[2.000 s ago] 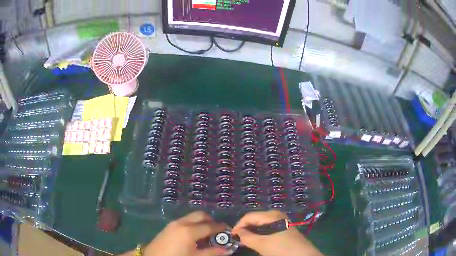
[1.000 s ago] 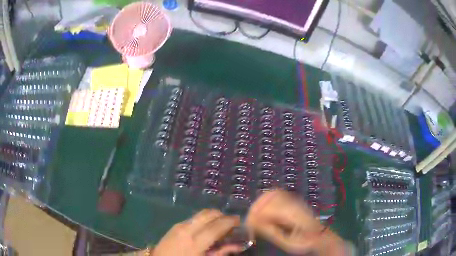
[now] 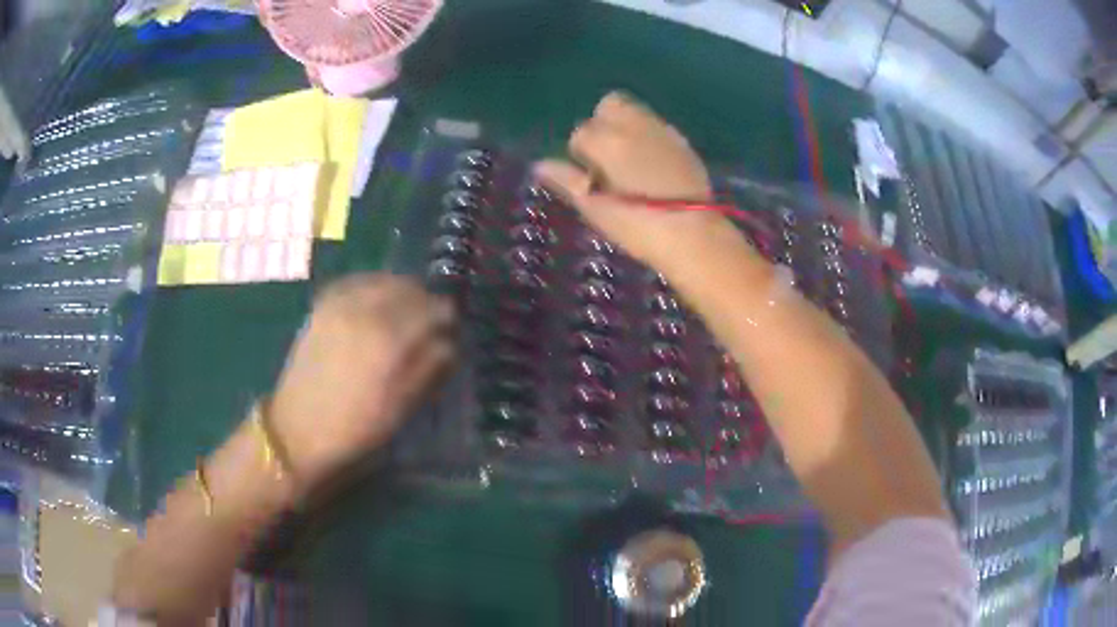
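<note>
The main clear blister tray (image 3: 423,423) holds several rows of small dark round components (image 3: 595,312). My left hand (image 3: 368,355) is over the tray's left edge, blurred, fingers curled at the left row; what it holds cannot be told. My right hand (image 3: 637,165) is over the tray's upper middle, at the top of a row. A red wire (image 3: 668,203) runs from it to the right; the probe itself is mostly hidden by the hand. The round silver fixture (image 3: 659,573) with a pale centre stands alone at the bench front.
A pink fan (image 3: 355,43) stands at the back left. A label sheet (image 3: 251,202) lies on yellow paper (image 3: 276,129). Side trays stand at the left (image 3: 74,233) and right (image 3: 1017,453). A cardboard sheet (image 3: 80,557) is at lower left.
Both hands have left the fixture and moved up over the main tray, left hand to its left edge, right hand to its upper part. The camera view has shifted and tilted down.
</note>
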